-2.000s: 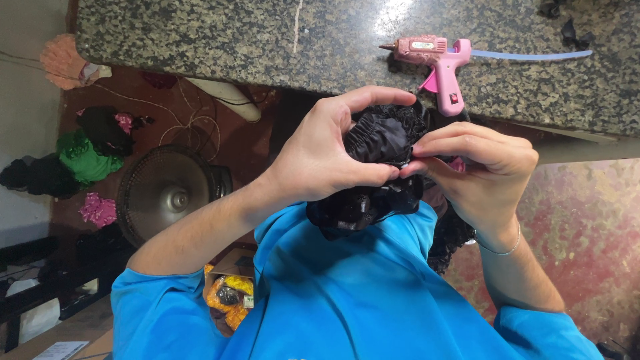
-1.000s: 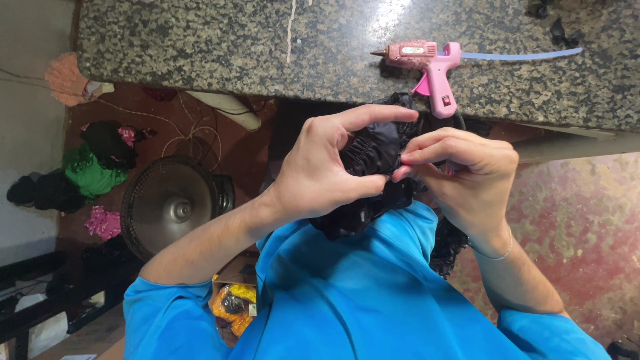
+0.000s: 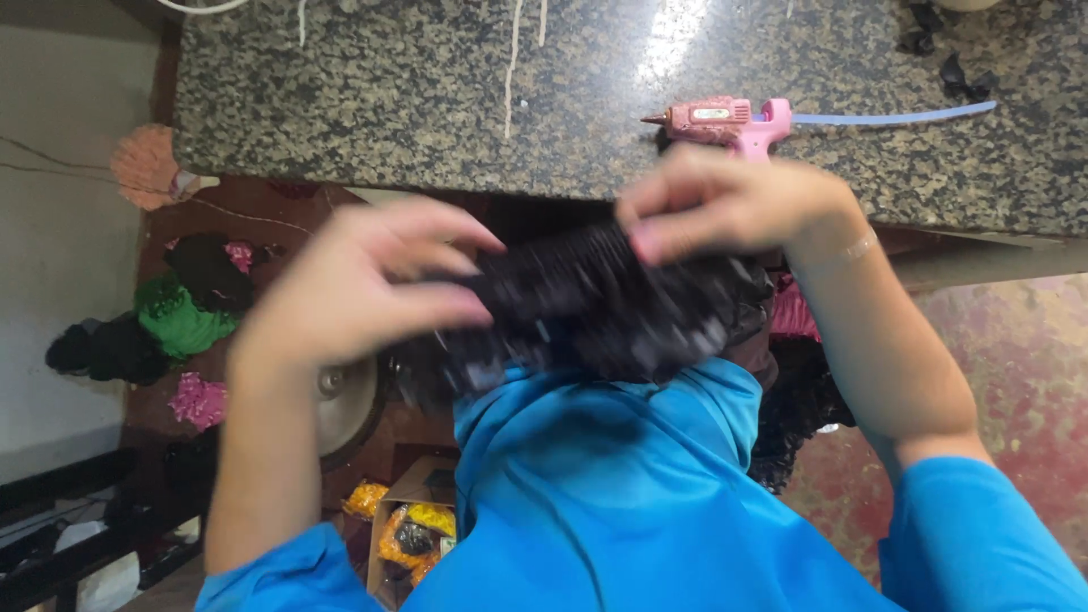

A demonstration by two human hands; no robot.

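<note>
A gathered black fabric piece, blurred by motion, stretches between my two hands in front of the blue shirt. Its left part lies at the thumb and fingers of my left hand; blur hides how firmly they grip it. The thumb and fingertips of my right hand pinch its upper right edge. Just beyond my right hand, a pink glue gun lies on the stone counter with a long glue stick out of its back. My right hand covers part of its handle.
The speckled granite counter runs across the top, its front edge close beyond my hands. Black scraps lie at its right. At lower left are a round fan, an open cardboard box of yellow and orange packets, and green fabric.
My hands have moved apart, and the black fabric, bunched between them before, is now spread out sideways. The glue gun remains on the counter.
</note>
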